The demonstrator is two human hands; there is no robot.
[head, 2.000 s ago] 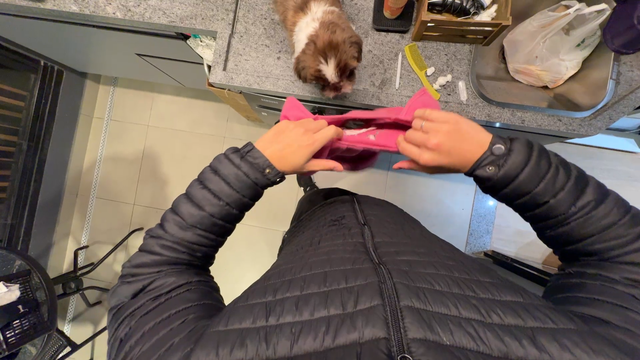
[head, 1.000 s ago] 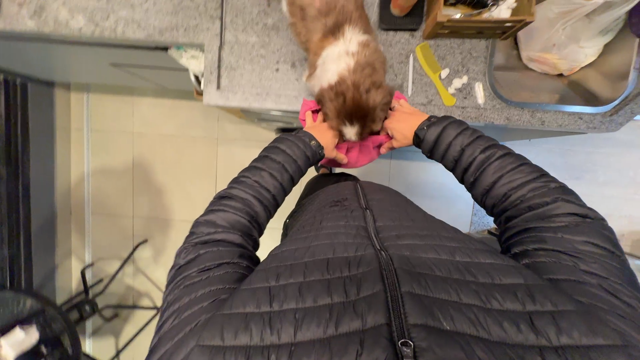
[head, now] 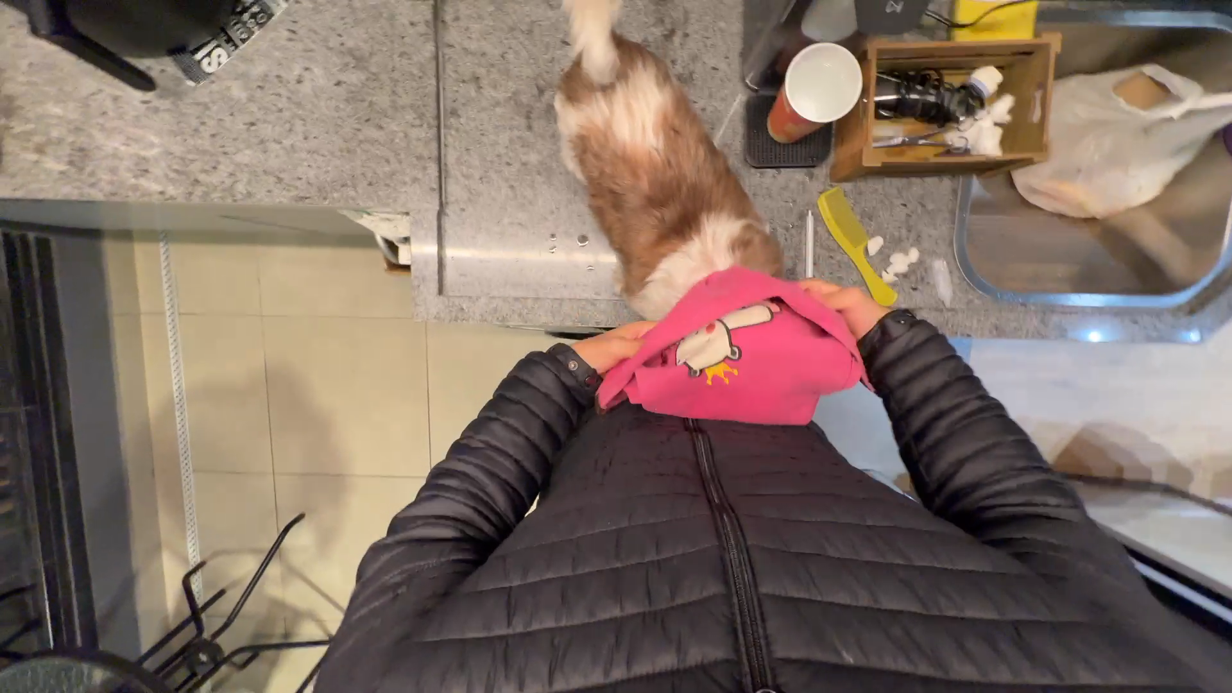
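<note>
A brown and white dog [head: 664, 173] stands on the granite countertop, its head hidden by a pink garment [head: 760, 375] with a printed cartoon animal and crown. My left hand [head: 616, 346] grips the garment's left edge, fingers partly behind the cloth. At the opposite edge, my right hand [head: 847, 306] holds the fabric near the dog's neck. To the right of the dog lie a yellow comb [head: 852, 241], a thin white stick [head: 809, 244] and several white cotton bits [head: 900, 262].
Behind the comb are a paper cup [head: 816, 91] and a wooden box [head: 943, 164] of tools. A steel sink [head: 1088, 279] holds a white plastic bag [head: 1107, 144]. The counter's front edge runs before me; a black metal stand [head: 202, 654] is at lower left.
The pink garment, earlier held stretched in front of the dog, now covers the dog's head. The dog has come forward to the counter's edge, and its whole back is in view.
</note>
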